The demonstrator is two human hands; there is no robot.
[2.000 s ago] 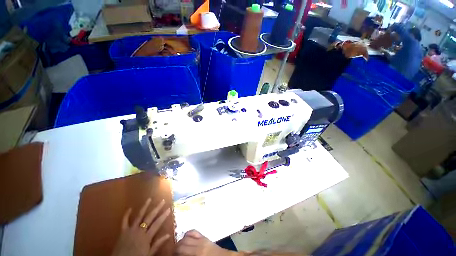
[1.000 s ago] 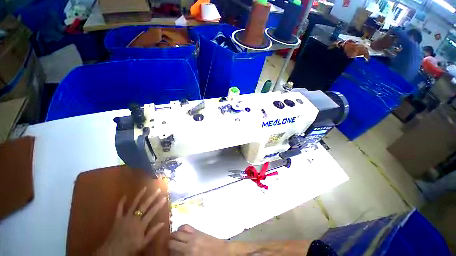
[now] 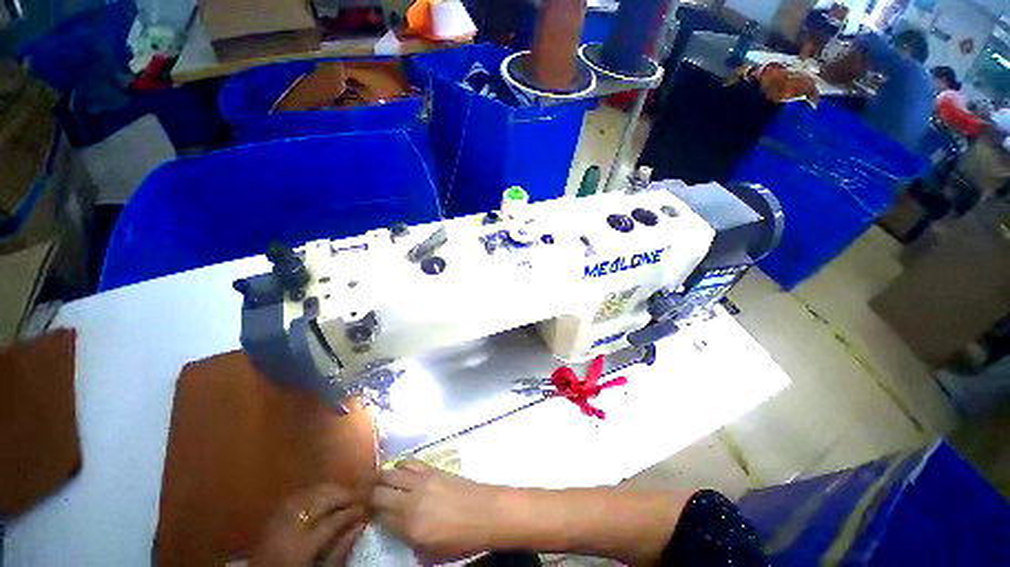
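Note:
A brown leather-like panel (image 3: 238, 443) lies flat on the white table, its upper right edge near the lit needle area of the cream sewing machine (image 3: 476, 277). My left hand (image 3: 316, 528), with a ring, is at the panel's lower right, fingers bent at its edge. My right hand (image 3: 426, 509) is beside it, its fingers at the same edge. A whitish piece (image 3: 382, 548) shows below and between the hands. The fingertips are partly hidden and small, so the exact grip is unclear. The presser foot is hard to make out in the glare.
Another brown panel (image 3: 35, 421) lies at the far left. Snips with a red ribbon (image 3: 587, 385) lie under the machine arm. Blue bins (image 3: 277, 210) stand behind the table, and another blue bin (image 3: 875, 509) is at lower right. Thread cones (image 3: 557, 50) stand behind. People are at upper right.
My left hand has moved from lying flat and spread on the panel down to its lower right edge, fingers bent. My right hand has moved slightly up. A whitish piece now shows below the hands.

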